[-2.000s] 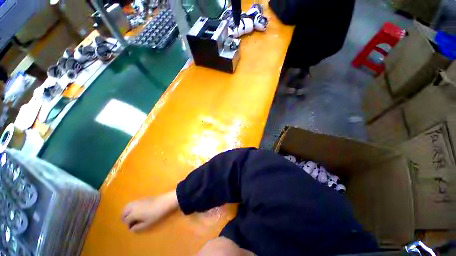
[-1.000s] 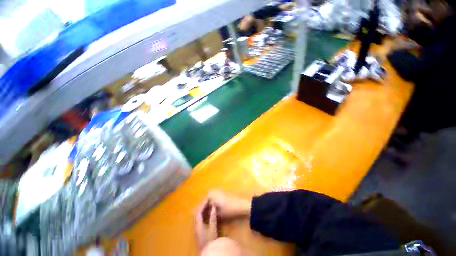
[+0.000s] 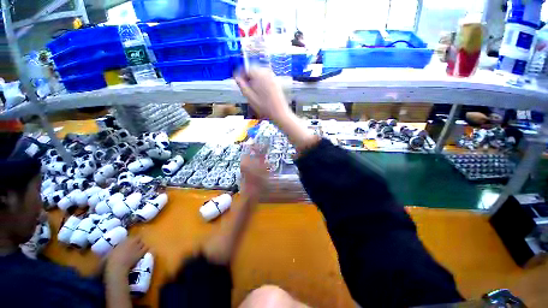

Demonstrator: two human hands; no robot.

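Observation:
My right hand is raised at the front edge of the upper shelf, its arm stretched across the view. A blurred, clear bottle-like thing shows just above its fingers; whether the hand holds it is unclear. My left hand is blurred, raised in front of the tray parts; its fingers and anything in them cannot be made out. One white camera housing lies on the orange bench just left of my left forearm.
Many white housings are piled at the left beside a co-worker, whose hand is near one housing. The shelf holds blue bins. Beyond the bench is the green conveyor. A black open box stands at right.
The view has swung left and up, bringing in the shelf, co-worker and housings. My hands were close together low over the bench; now they are apart and raised, the right one at the shelf.

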